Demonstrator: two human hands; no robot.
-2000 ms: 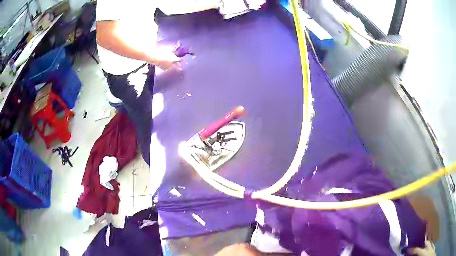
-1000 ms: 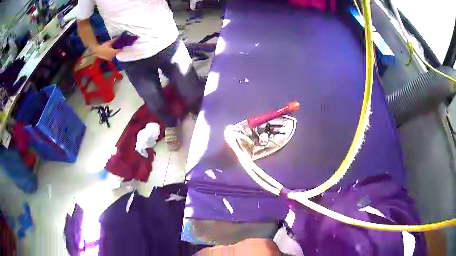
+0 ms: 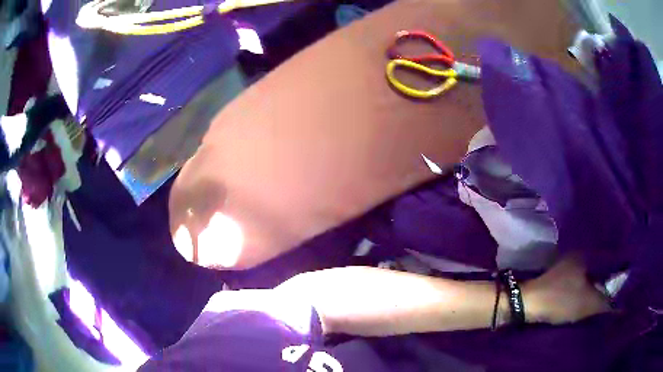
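Observation:
My left hand point(image 3: 571, 296), with a dark band at the wrist, reaches across the bottom to the right edge. Its fingers run into the dark purple cloth and are hidden, so its grip cannot be told. My right hand cannot be made out. The purple garment point(image 3: 563, 138) lies bunched over the right end of the tan padded board, with a pale grey lining-like piece point(image 3: 520, 229) showing beside the hand. Scissors point(image 3: 429, 67) with one red and one yellow loop lie on the board, blades partly under the cloth.
The rounded tan board point(image 3: 312, 138) runs diagonally through the middle. The purple-covered table point(image 3: 138, 80) is at upper left, with the pale yellow hose point(image 3: 156, 27) and white scraps on it. Maroon cloth point(image 3: 45, 174) lies at far left.
The view has swung right and down onto the board. The iron, crates, stool and other person are out of view. My left forearm, the scissors and the bunched garment now show.

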